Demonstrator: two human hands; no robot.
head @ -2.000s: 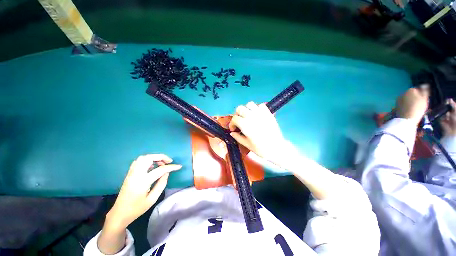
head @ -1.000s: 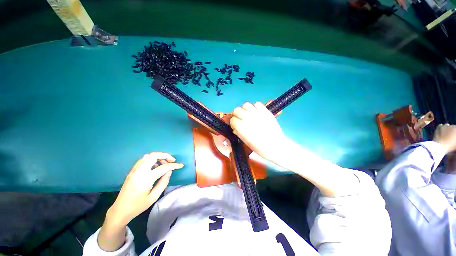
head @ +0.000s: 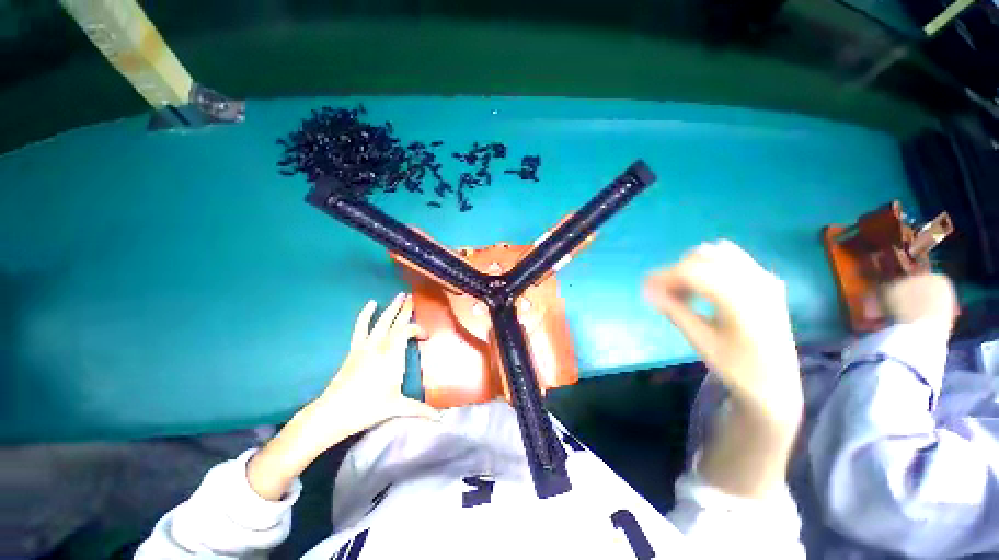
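Observation:
A black three-arm assembly (head: 524, 366) lies in a Y shape on the orange fixture (head: 450, 356), its centre joint (head: 498, 291) uncovered. One arm points toward me, over my clothing. My left hand (head: 378, 366) is at the fixture's left edge, thumb and fingers spread, holding nothing visible. My right hand (head: 728, 312) is raised to the right, away from the assembly. It is blurred, with thumb and fingers curled toward each other; whether it holds a small piece cannot be told. A pile of small black fittings (head: 342, 151) lies beyond the upper left arm, with a scatter to its right.
A yellowish post (head: 129, 46) stands at the bench's far left edge. A dark green strip (head: 460, 49) runs behind the teal bench (head: 175, 273). At right, another person's hand (head: 918, 301) is beside a second orange fixture (head: 860, 263).
My right hand has left the centre joint and moved right. My left hand has moved up and right to the fixture, its fingers spreading. The neighbour's hand has moved toward the second fixture.

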